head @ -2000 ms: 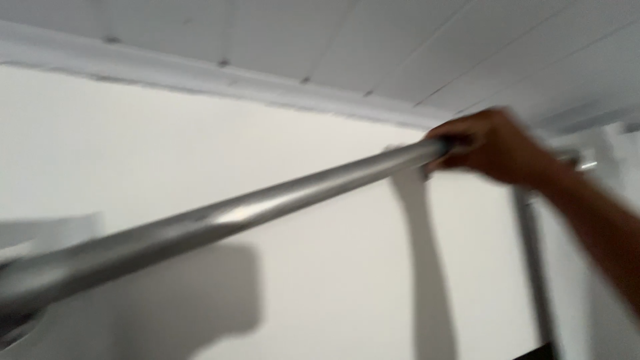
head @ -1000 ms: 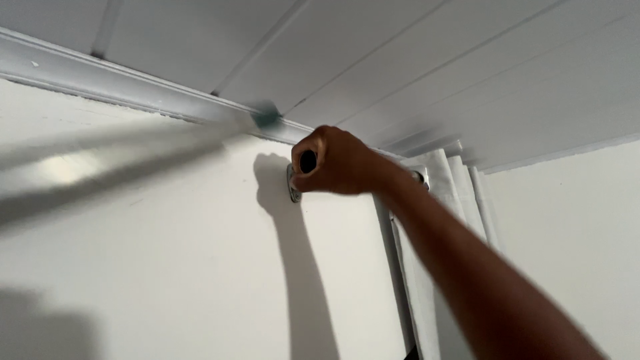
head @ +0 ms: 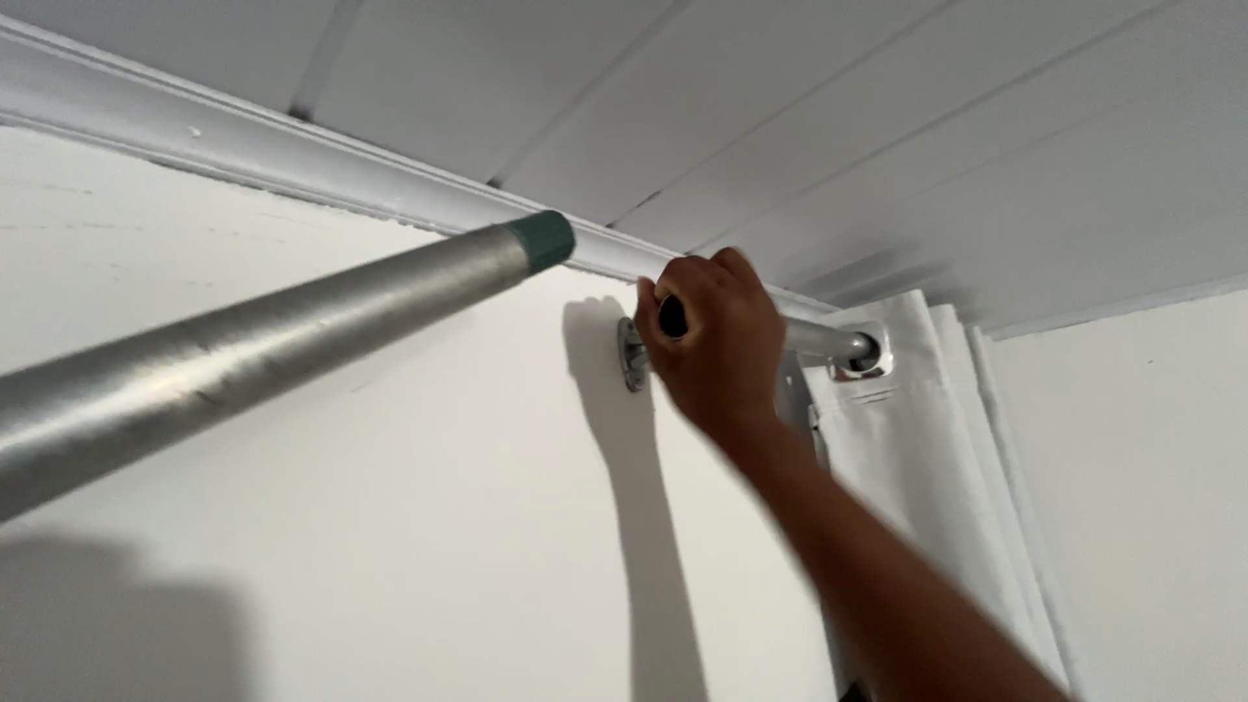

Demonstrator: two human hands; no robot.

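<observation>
My right hand (head: 720, 341) is closed around the near end of a metal curtain rod (head: 817, 339), beside a round wall bracket (head: 633, 355). The rod's dark, hollow opening shows at my thumb side. A grommet-top white curtain (head: 902, 458) hangs on that rod beyond my hand. From the left edge a separate length of metal pipe (head: 263, 351) slants up toward the bracket, its tip covered in green (head: 546, 241). The tip stands apart from my right hand. My left hand is out of view, and what holds the pipe's other end is hidden.
A white wall (head: 429, 526) runs behind the pipe, with shadows of the arm and more on it. Close above are the ceiling moulding (head: 370, 185) and the panelled ceiling (head: 780, 117). Another wall (head: 1150, 439) stands at the right.
Two seconds ago the pipe's end was at my right hand; now they are apart and the green tip shows. The view has swung right, bringing in the curtain.
</observation>
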